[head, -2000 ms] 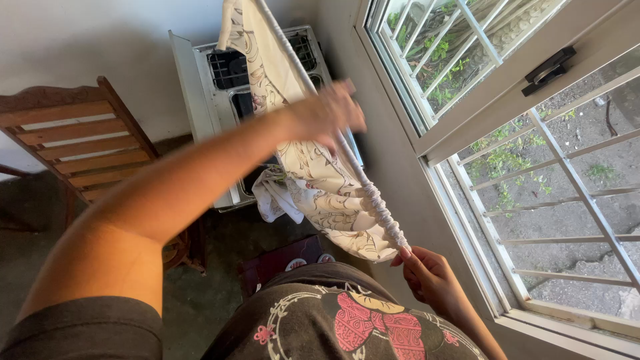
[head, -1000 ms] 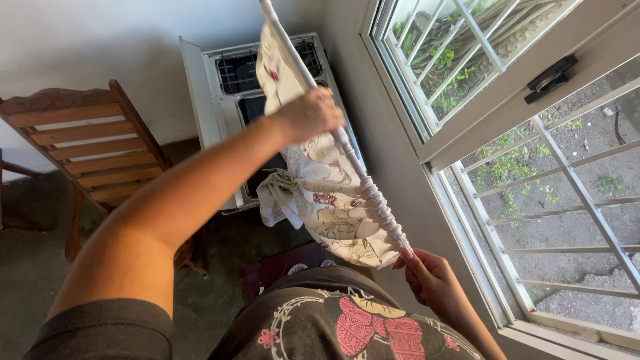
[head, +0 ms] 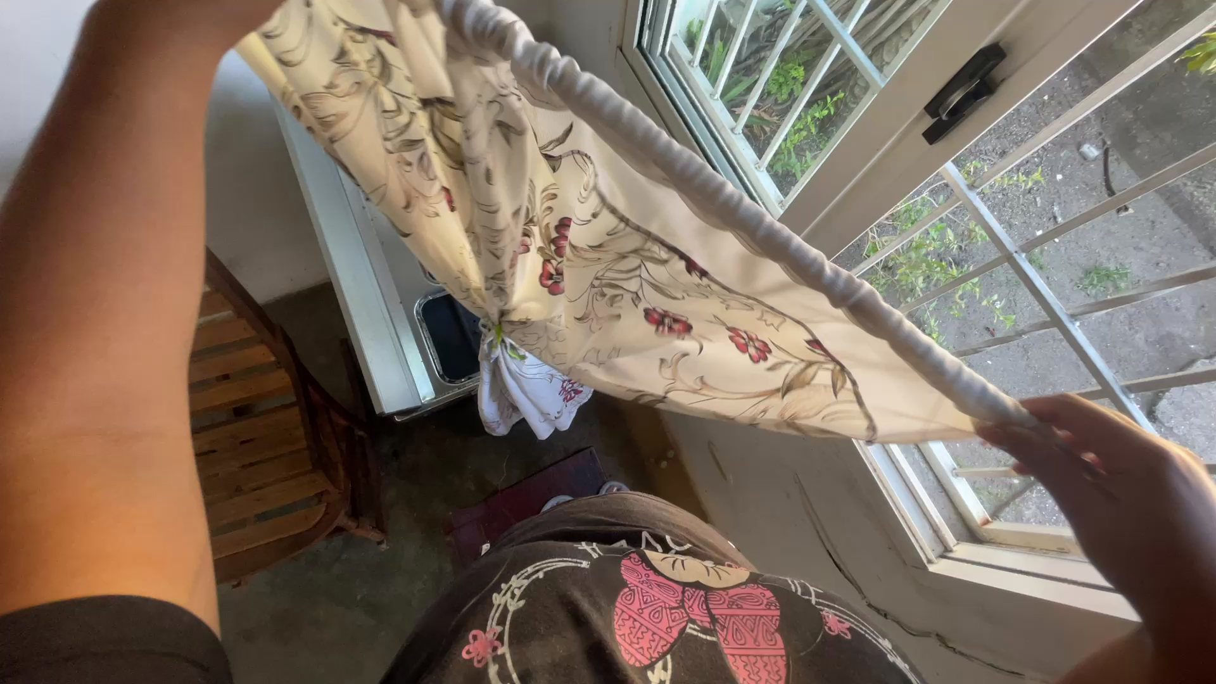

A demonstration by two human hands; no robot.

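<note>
A cream floral curtain [head: 665, 275] hangs from a rod sleeved in its gathered white top hem [head: 722, 199], which slants from the top middle down to the right. My right hand [head: 1121, 494] grips the lower right end of the rod and hem, in front of the window. My left hand [head: 190, 19] is at the top left edge, beside the curtain's upper fabric; its fingers are cut off by the frame, so its grip is hidden. Lower down, the curtain is bunched into a knot [head: 496, 328], with a white floral tail [head: 532, 394] hanging below.
The barred window [head: 1026, 256], with a black latch [head: 964, 93] on its frame, lies close on the right. A stove with its pale open lid [head: 351, 275] stands behind the curtain. At left is a slatted wooden chair [head: 256, 446]. A dark red mat [head: 522, 499] lies on the floor.
The gathered hem, earlier bunched near my right hand, now spreads along the visible rod. My left hand has moved from the bare rod to the top left edge. The curtain is raised closer to the camera.
</note>
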